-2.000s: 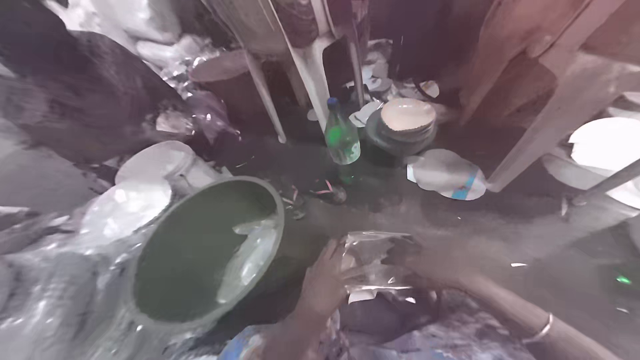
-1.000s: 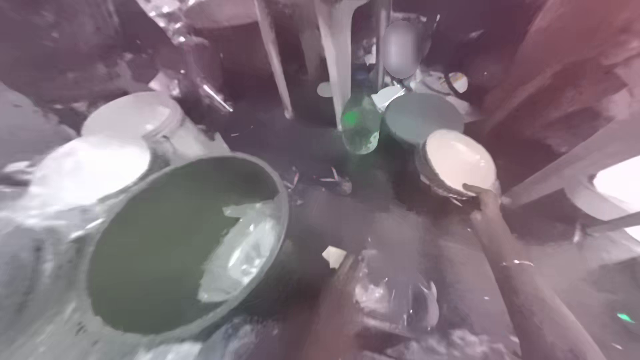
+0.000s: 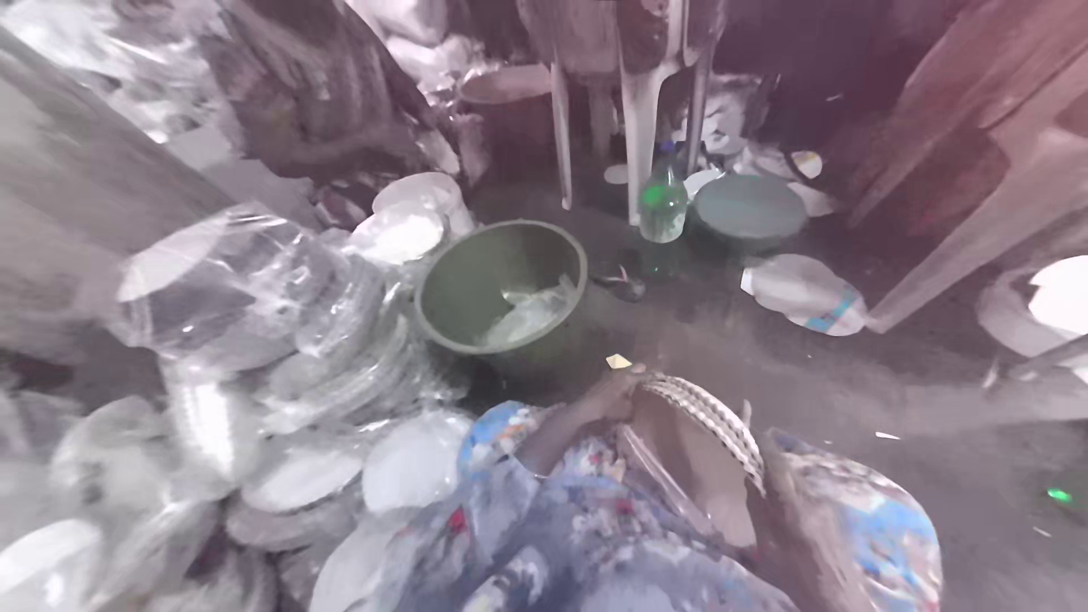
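Low in the view, a round bowl-like item with a pale, ridged rim (image 3: 710, 416) is tilted on edge in my lap, its brownish inner side showing. My left hand (image 3: 625, 387) grips its upper left edge. My right hand (image 3: 778, 510) is blurred along its lower right side; its fingers cannot be made out. A clear plastic piece (image 3: 667, 476) lies against the brown surface. Just beyond my left hand is a small cream-coloured scrap (image 3: 618, 361) on the floor. Ahead and to the left stands a green tub (image 3: 459, 340) holding a crumpled clear plastic bag (image 3: 531, 316).
Many clear-wrapped stacks (image 3: 323, 365) fill the left side. Ahead are a green plastic bottle (image 3: 663, 204), a round grey-green lid or basin (image 3: 750, 206) and plastic chair legs (image 3: 642, 136). A white plastic package (image 3: 803, 293) lies on the floor at right, beside another chair leg (image 3: 960, 255).
One second ago my right hand was at a pale round bowl near the grey-green lid; that spot no longer shows it. A ridged-rimmed bowl is now in my lap, with my left hand on it.
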